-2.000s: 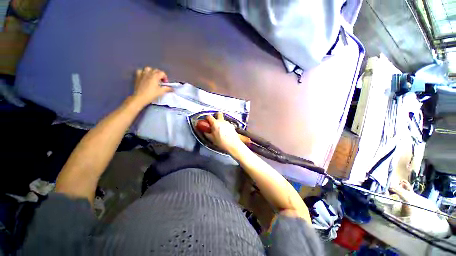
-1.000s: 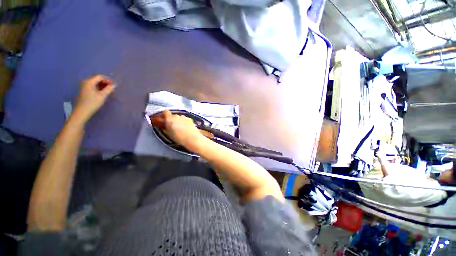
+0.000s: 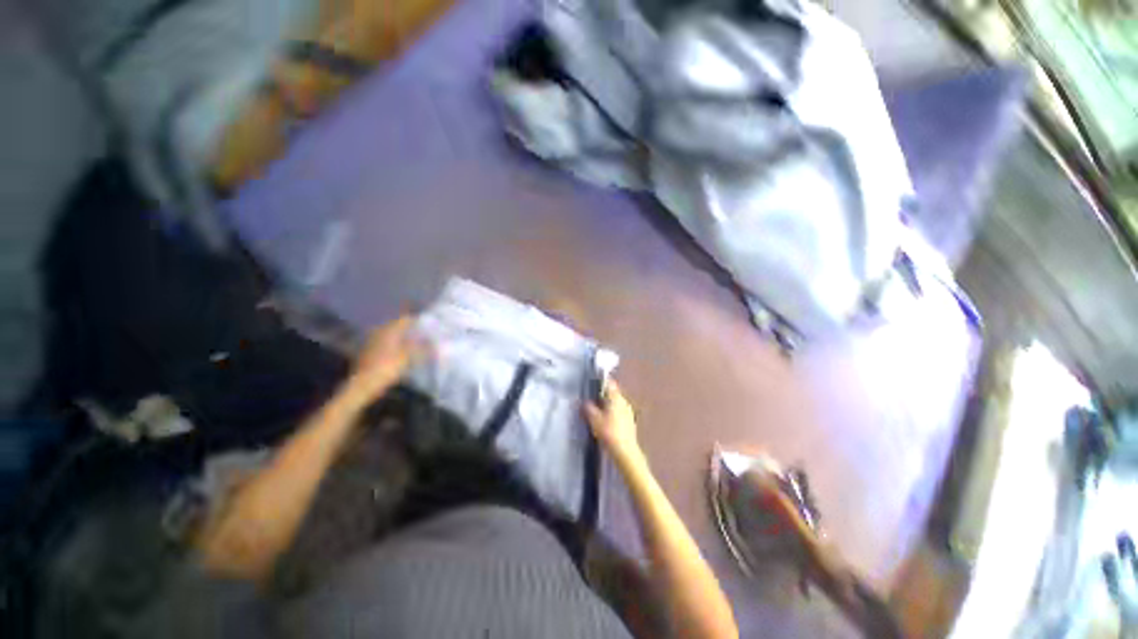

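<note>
The light grey garment piece (image 3: pixel 512 362) lies over the near edge of the purple pressing table (image 3: pixel 499 237), with dark stripes running down it. My left hand (image 3: pixel 389 350) grips its left edge. My right hand (image 3: pixel 612 418) holds its right side near a dark edge strip. The steam iron (image 3: pixel 755 499) rests on the table to the right of my right hand, touched by neither hand. The frame is blurred, so finger details are unclear.
A crumpled heap of grey garments (image 3: pixel 774 175) lies on the far side of the table. The dark iron hose (image 3: pixel 849 593) runs off to the lower right. A yellow-brown bench (image 3: pixel 268 125) with grey pieces is at upper left. A white table (image 3: pixel 1030 487) stands at right.
My right hand has let go of the iron, which now stands further right, and has taken the cloth. My left hand has come back to the cloth's left edge. The view has turned.
</note>
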